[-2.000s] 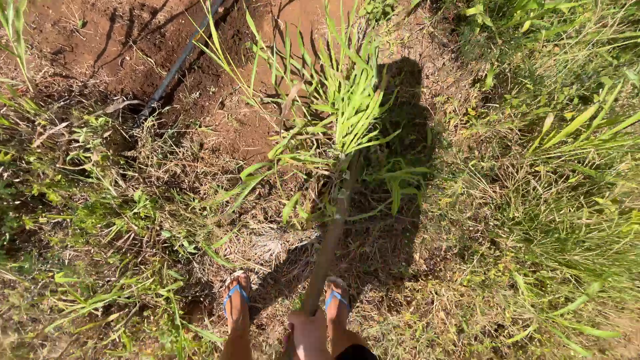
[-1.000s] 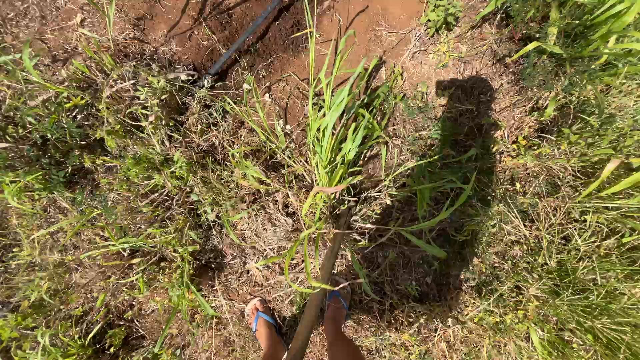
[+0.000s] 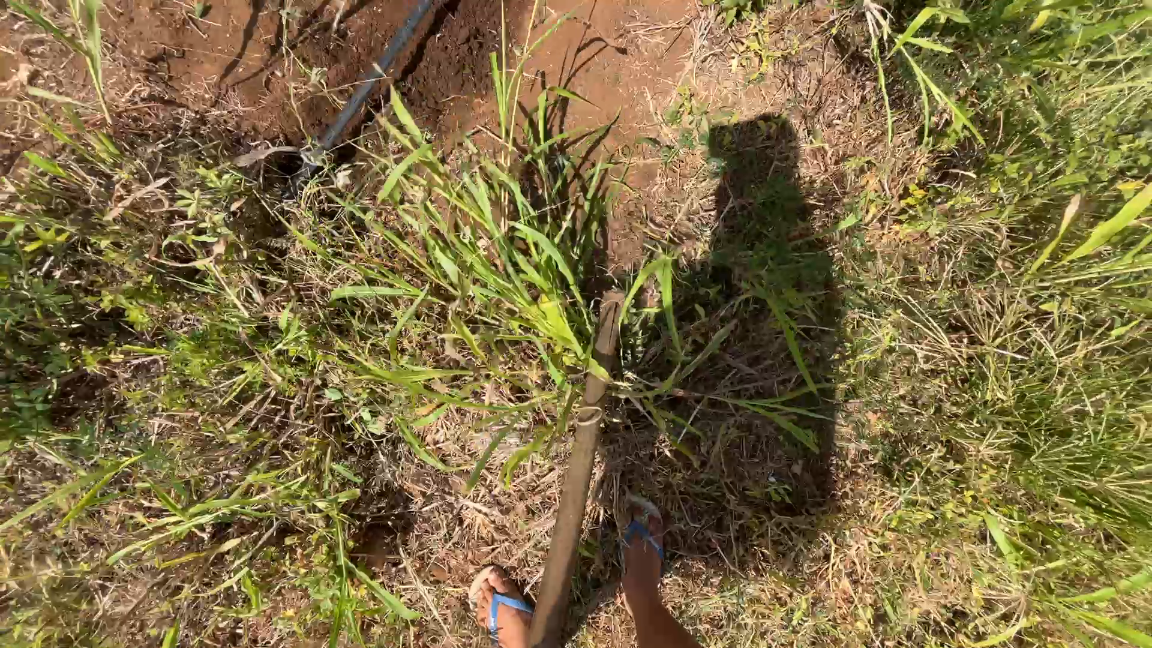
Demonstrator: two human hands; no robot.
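Observation:
A long wooden handle (image 3: 571, 504) runs up from the bottom edge of the head view, between my two feet in blue-strapped flip-flops. Its far end reaches the base of a clump of tall green grass (image 3: 504, 243), where the leaves hide whatever is fixed to it. Neither my left hand nor my right hand is in the picture; the near end of the handle is cut off by the lower edge.
A dark pipe (image 3: 369, 85) lies on bare reddish soil (image 3: 630, 90) at the upper left. Dense green grass (image 3: 1035, 360) grows along the right side, and low weeds with dry cuttings spread on the left. My shadow falls right of the handle.
Two seconds ago a hand on the handle showed at the bottom edge; now no hand shows. The grass clump leans more to the left than a second ago.

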